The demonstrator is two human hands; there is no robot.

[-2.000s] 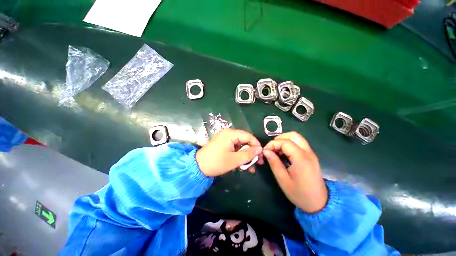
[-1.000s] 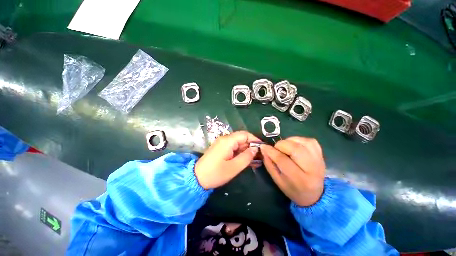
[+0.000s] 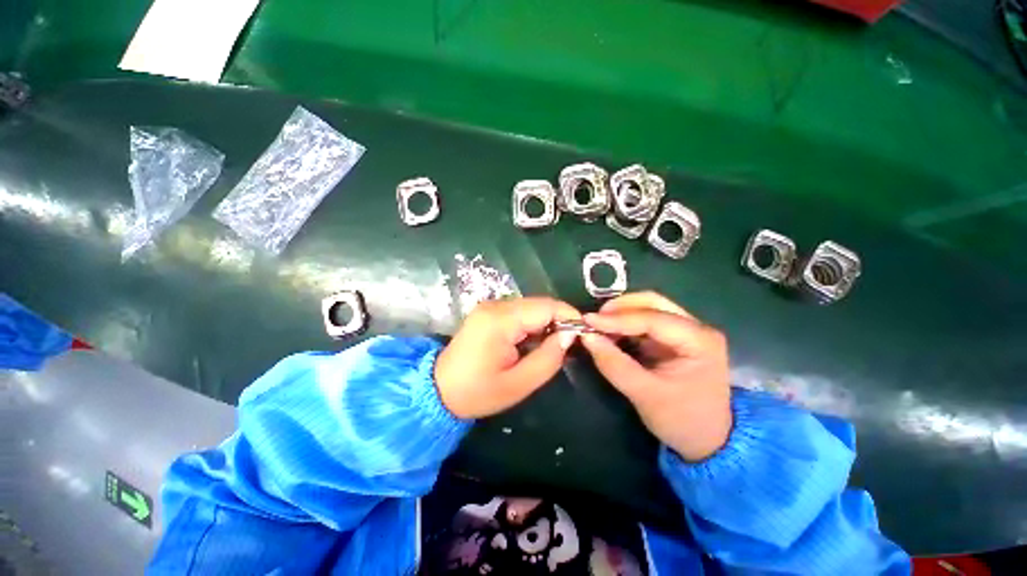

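My left hand (image 3: 505, 358) pinches a silver watch case (image 3: 570, 326) between thumb and fingers, seen edge-on and mostly hidden by the fingertips. My right hand (image 3: 664, 366) has its thumb and forefinger closed on the right end of the same case; whether a tiny fitting is also between them cannot be told. No tweezers can be made out. A pile of tiny silver-white and pinkish fittings (image 3: 482, 281) lies just beyond my left hand. A single watch case (image 3: 605, 273) lies flat just beyond my right fingers.
Single cases lie at left (image 3: 345, 315) and centre (image 3: 418, 203). Stacked cases stand right of centre (image 3: 583, 191) and farther right (image 3: 831, 271). Two clear bags (image 3: 289, 180) (image 3: 169, 186) lie at left. White paper (image 3: 186, 36) and a red object (image 3: 862, 7) are at the far edge.
The case between my hands is turned edge-on, where its pale face showed two seconds ago. My right fingertips stay against it. The view has shifted slightly, so the bench items appear farther left.
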